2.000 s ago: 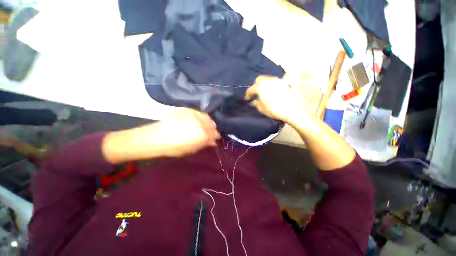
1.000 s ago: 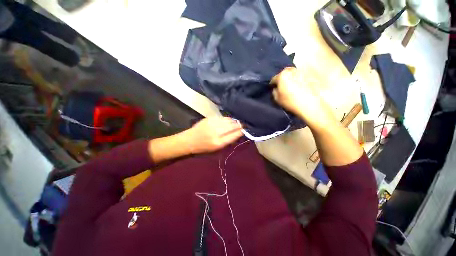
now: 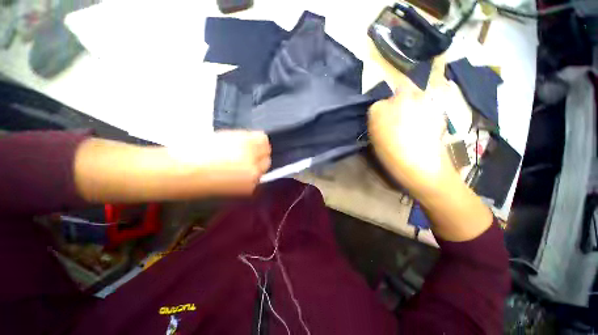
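The dark navy garment piece [image 3: 308, 105] lies on the pale worktable, its near edge stretched between my two hands. A white edge strip [image 3: 288, 170] runs along that near edge. My left hand [image 3: 239, 160] grips the edge at the left end; it is blurred. My right hand [image 3: 400, 131] grips the cloth at the right end. A loose white thread [image 3: 279, 235] hangs over the maroon top. No needle can be made out.
An iron [image 3: 410, 39] stands at the far right of the table [image 3: 144, 65]. Navy offcuts [image 3: 475, 88], a small brown block [image 3: 458, 154] and a blue pad [image 3: 418, 216] lie to the right. A red object [image 3: 134, 222] is below the table's left side.
My hands have moved apart, and the garment's near edge has gone from a curved, bunched shape to a nearly straight, taut one. The view has turned.
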